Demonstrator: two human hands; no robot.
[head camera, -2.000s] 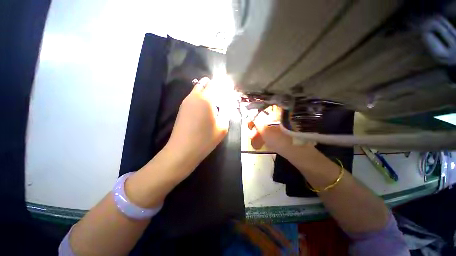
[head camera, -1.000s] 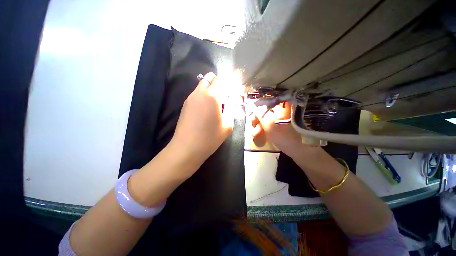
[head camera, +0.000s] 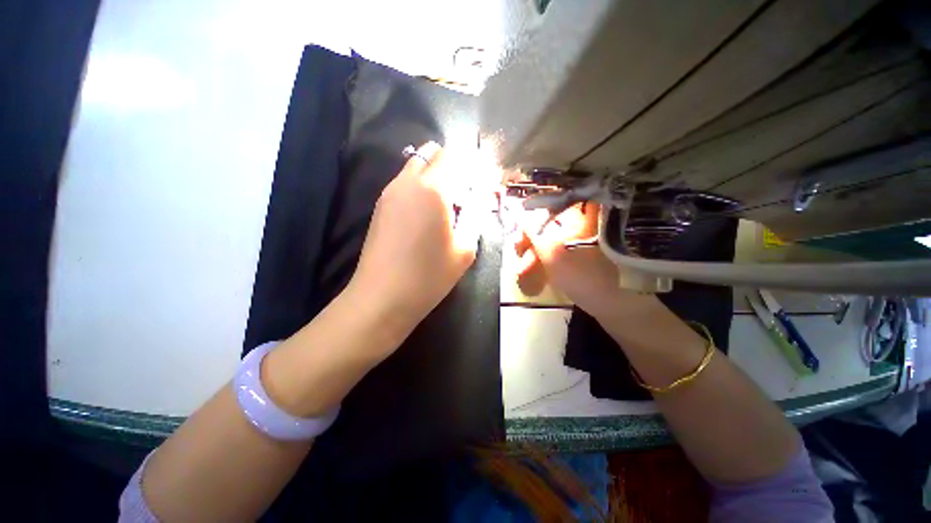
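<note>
A large black cloth panel (head camera: 408, 409) lies on the table left of the needle and hangs over the front edge. My left hand (head camera: 419, 225) rests on the panel, its fingertips lost in the lamp glare. My right hand (head camera: 572, 255) is right of the needle, fingers bent near the presser foot, partly under the cream sewing machine head (head camera: 694, 92); glare hides whether it grips cloth. Needle and foot are washed out by the light. A stack of small black cut pieces (head camera: 597, 358) lies beneath my right forearm.
The white table (head camera: 163, 235) has a green front edge (head camera: 572, 434). A green-and-blue tool (head camera: 791, 332) lies right of my right wrist. A pale coiled cable (head camera: 878, 332) is at the far right. Grey cloth (head camera: 868, 439) shows at lower right.
The machine head shifted slightly right and the cloth slightly up in view since the first frame. Both hands keep nearly the same places and pose.
</note>
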